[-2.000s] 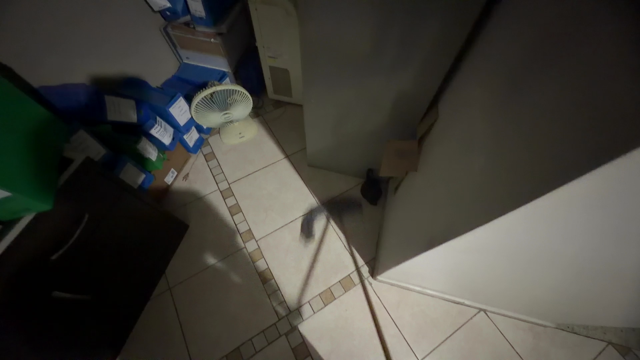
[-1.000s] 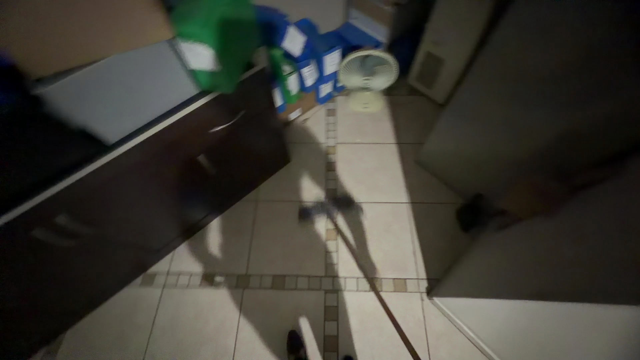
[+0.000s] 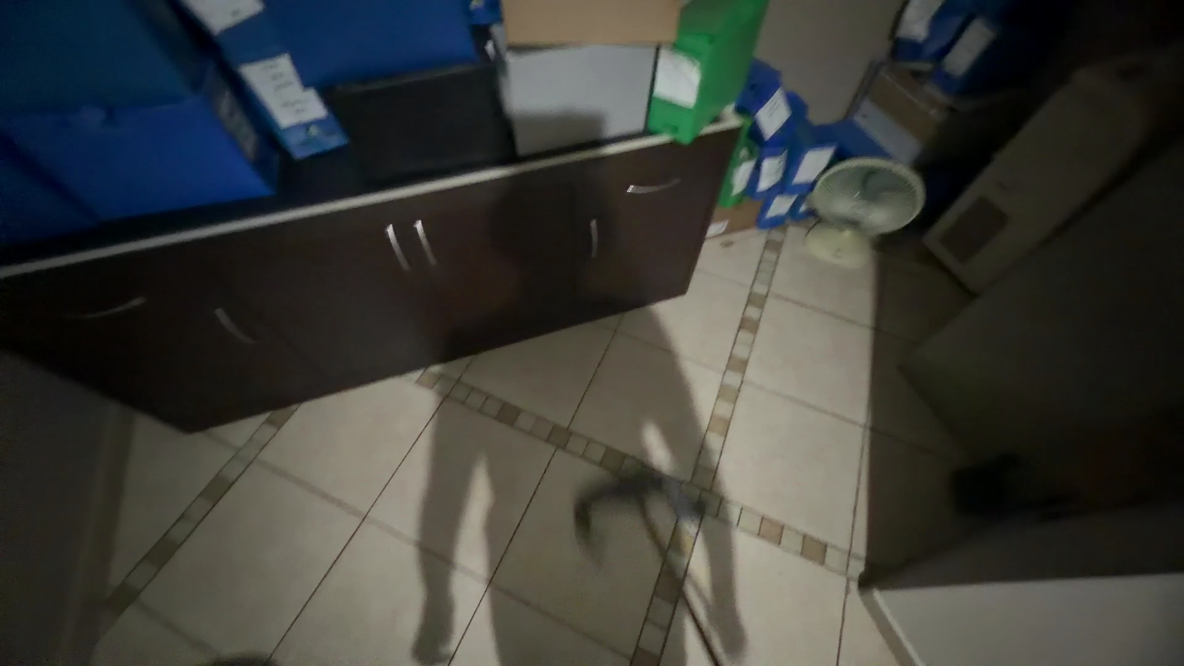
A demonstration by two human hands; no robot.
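Neither my left hand nor my right hand shows in the head view. A blurred tool with a long thin handle, which looks like a broom or mop, has its dark head [image 3: 638, 495] low over the tiled floor [image 3: 555, 555]. Its handle runs down to the bottom edge of the view; whatever holds it is out of sight. A person's shadow falls across the tiles and the cabinet around the tool.
A dark wood cabinet [image 3: 361, 277] bears blue box files [image 3: 139, 157], a green box file [image 3: 708, 69] and a grey box [image 3: 583, 97]. Beyond its right end, a fan [image 3: 868, 199] stands near stacked blue files [image 3: 786, 166]. A dark panel [image 3: 1054, 370] and white wall base [image 3: 1036, 615] are right.
The view has swung left, bringing much more of the cabinet into sight. The tool's head now lies near the crossing of the mosaic strips, closer to the bottom of the view.
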